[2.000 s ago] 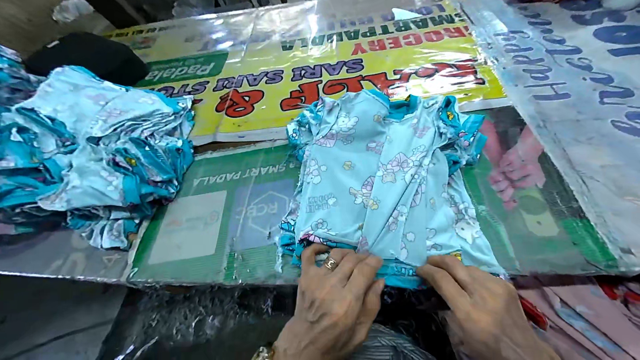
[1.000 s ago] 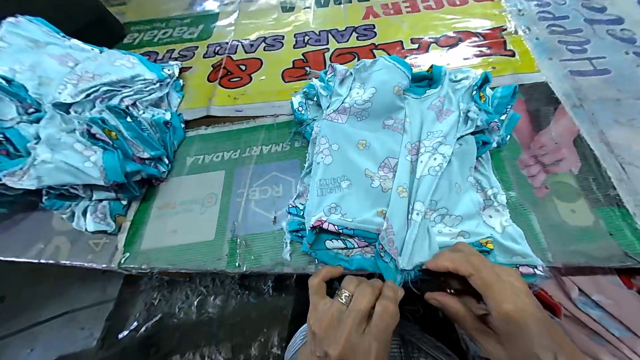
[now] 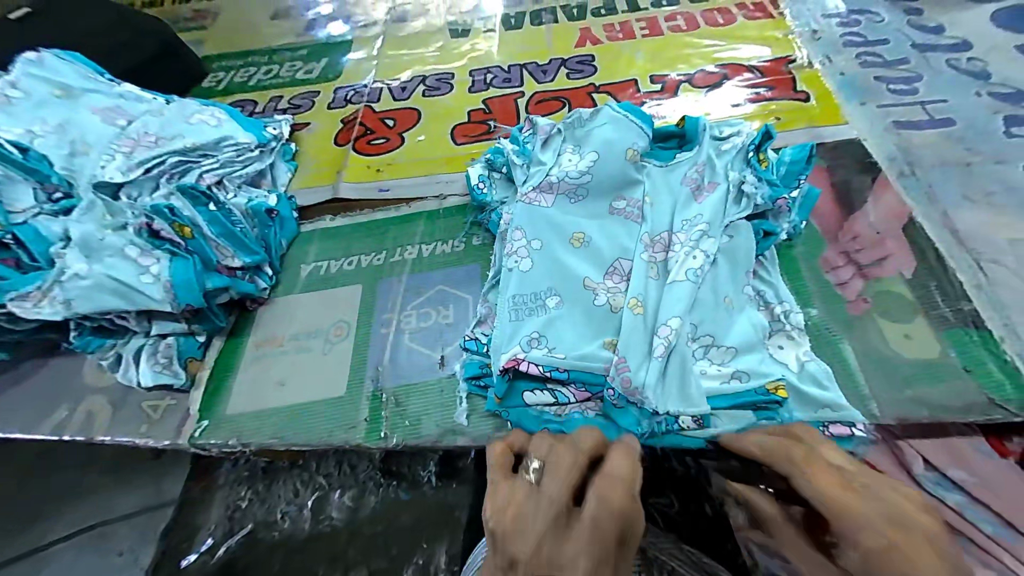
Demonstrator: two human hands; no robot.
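A stack of small light-blue printed garments (image 3: 592, 264), inside out with teal edges, lies at the table's front edge. My left hand (image 3: 564, 496) wears a ring and has its fingers curled on the teal hem at the bottom of the stack. To its right, my right hand (image 3: 832, 496) is beside the right part of the hem, slightly blurred. Something dark shows under its fingers, too hidden to name; whether it grips that or the cloth cannot be told.
A larger pile of similar garments (image 3: 136, 216) lies on the left, with a black cloth item (image 3: 96, 40) behind it. Printed tarpaulins (image 3: 416, 180) cover the table. Pink fabric (image 3: 952, 496) is at the lower right, and lint sits on a dark surface (image 3: 320, 512) below the edge.
My right hand has shifted right, away from my left hand; a second ago the two were close together at the hem. The view has moved closer over the table.
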